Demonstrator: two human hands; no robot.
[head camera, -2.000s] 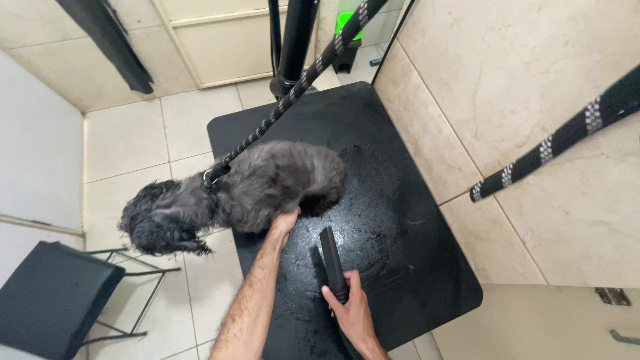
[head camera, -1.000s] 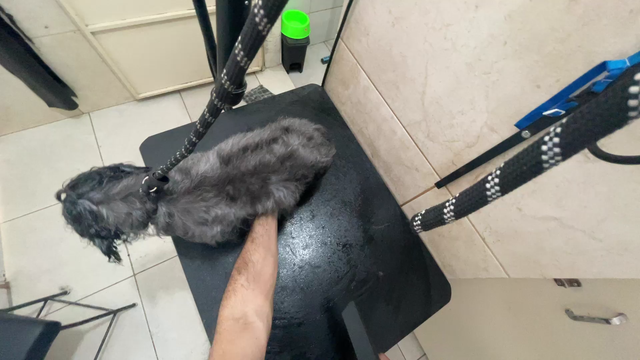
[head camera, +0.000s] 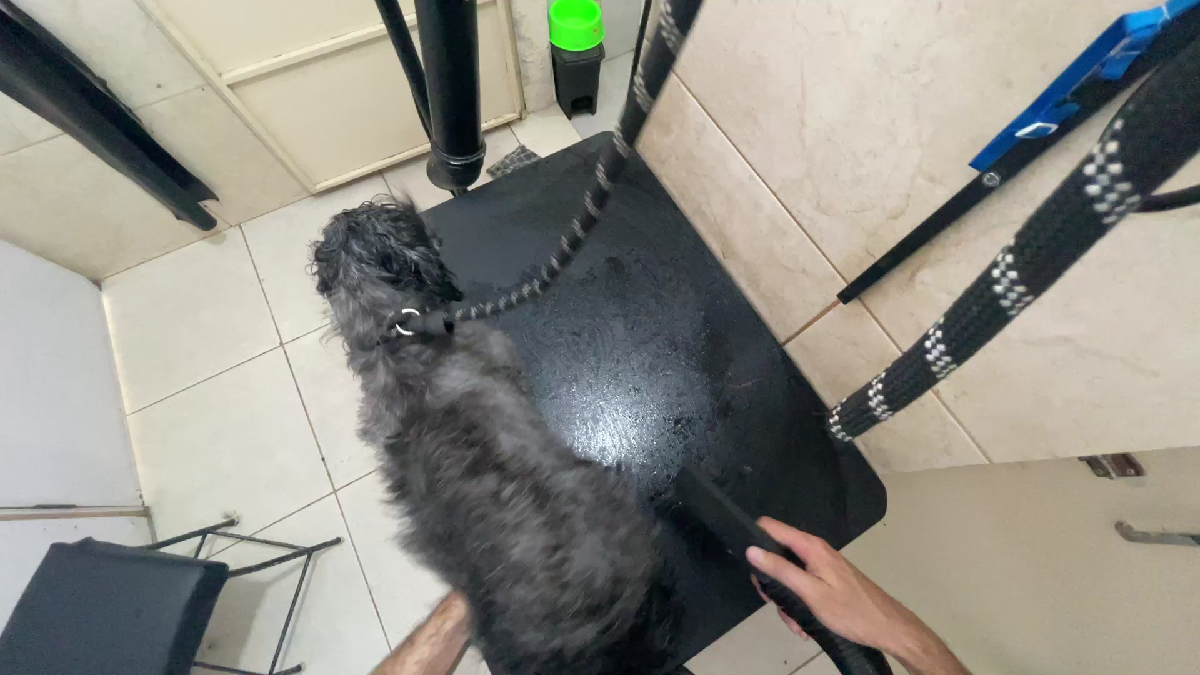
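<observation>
A dark grey dog (head camera: 525, 487) with damp-looking curly head fur stands along the left edge of a black grooming table (head camera: 619, 281), its head pointing up the view. A black braided tether (head camera: 600, 187) with pale flecks runs down to a metal ring at its neck. At the dog's left flank is my left hand (head camera: 448, 623); its fingers are hidden behind the body. My right hand (head camera: 816, 577) is closed around a black dryer hose with a flat nozzle (head camera: 727, 511), which points over the table close to the dog's rear. The tabletop looks wet.
A black post (head camera: 450, 84) rises beyond the table's far edge. Another braided cord (head camera: 994, 291) hangs at the right before the tiled wall, near a blue and black bracket (head camera: 1050, 112). A black chair (head camera: 112, 600) stands lower left. A green bowl (head camera: 576, 23) sits on a small black bin.
The dog has turned from facing left across the table to facing up the view along its left edge. My left hand has moved to the dog's outer side. The nozzle shows more fully than one second ago.
</observation>
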